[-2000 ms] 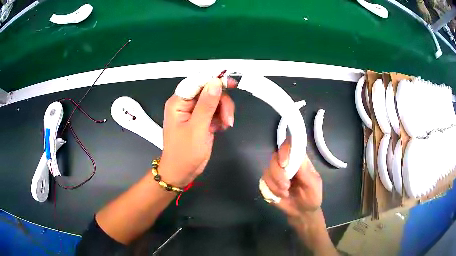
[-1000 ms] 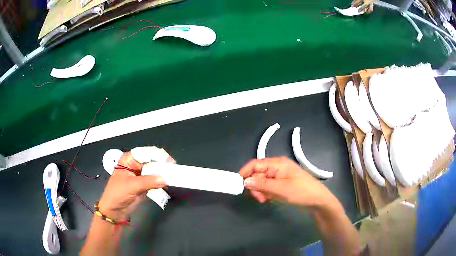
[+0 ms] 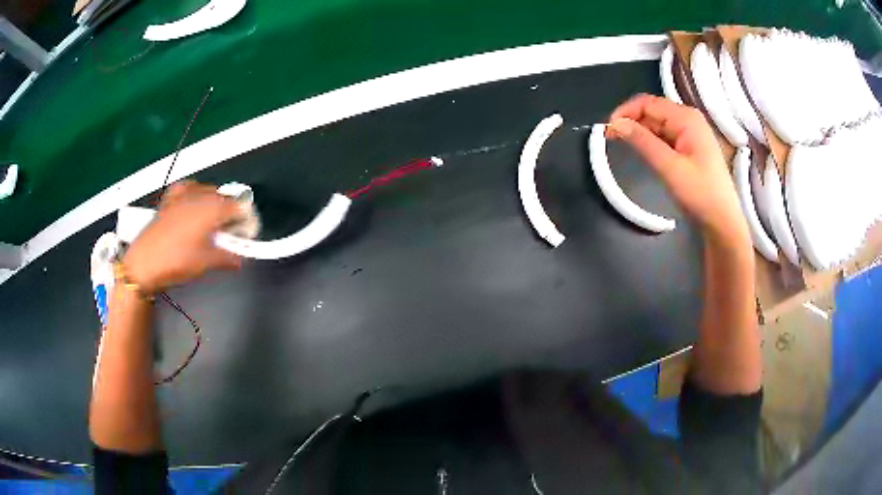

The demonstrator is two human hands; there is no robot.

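My left hand, slightly blurred, is at the left, closed round a joined white housing. Its curved arm sticks out to the right, and its broad part is mostly hidden by the fingers. Red lead wires run from the arm's end to a small pale tip. Two white curved shells lie on the dark bench, one in the middle and one further right. My right hand has its fingertips together at the right shell's upper end. Whether they grip it cannot be told.
Stacked white shells with brown cardboard sheets stand at the right. A white housing with a blue strip lies beyond my left wrist, with dark leads near it. A white rail borders the green belt, where a white housing lies.
My left hand has moved left with the housing, turning it so the leads trail right. My right hand has let go of the arm and moved to the right shell. The view has shifted.
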